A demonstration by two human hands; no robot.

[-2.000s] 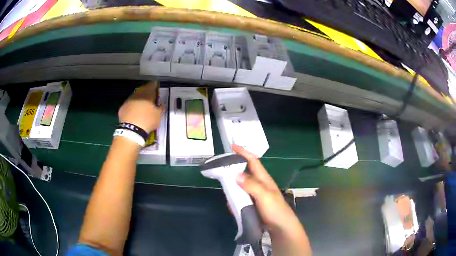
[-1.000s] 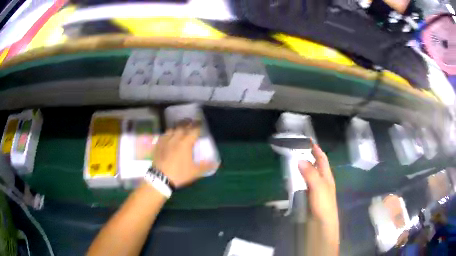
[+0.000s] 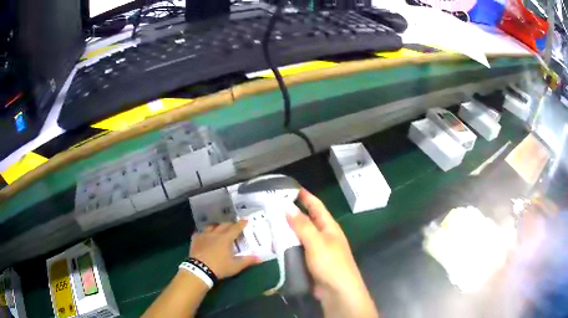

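Observation:
My right hand is shut on the barcode scanner. Its pale rounded head lies over a white box with printed labels on the belt. My left hand grips the near end of the white boxes, thumb at the lower edge and fingers on top. An open white box base stands against the left side of the labelled one, partly hidden by my left fingers. The scanner and right hand hide the labelled box's right part.
Boxes with yellow A56 panel and phone picture stand at lower left. An open white box and several others lie along the green belt to the right. Small insert boxes line the ledge. A black cable hangs before the keyboard.
The view has swung right. The scanner has come from right of my left hand to directly beside it, over the labelled box. The yellow-panel boxes now lie farther lower left.

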